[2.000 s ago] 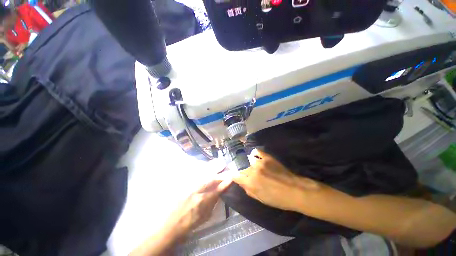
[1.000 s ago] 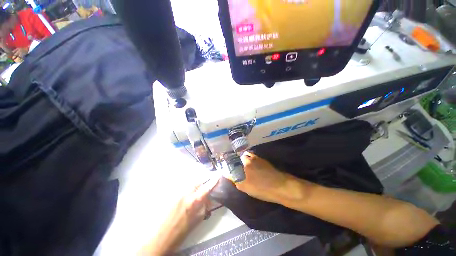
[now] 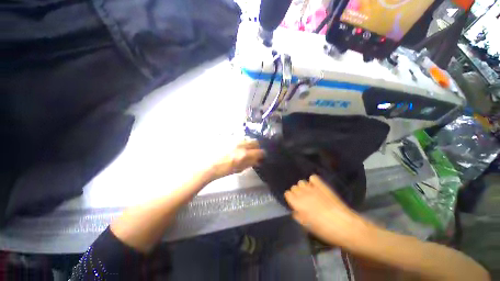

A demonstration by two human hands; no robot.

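Observation:
A black garment point(image 3: 334, 131) lies under the right part of the white JACK sewing machine point(image 3: 334, 93) and hangs over the table's front edge. My left hand point(image 3: 245, 157) pinches the garment's left edge just in front of the presser foot area point(image 3: 264, 129). My right hand point(image 3: 310, 198) lies on the garment nearer the front edge, its fingers curled into the cloth. The needle and the exact seam are too blurred to see.
A large dark garment pile point(image 3: 71, 82) covers the left of the table. A ruler strip point(image 3: 219, 204) runs along the front edge. A phone point(image 3: 378, 24) stands above the machine head. Small dark tools point(image 3: 410, 153) and a green basket point(image 3: 419, 208) are at the right.
The view has turned and shifted, showing more of the table front. My right hand has moved from the presser foot towards the front edge. My left hand remains near the foot, its fingers on the cloth.

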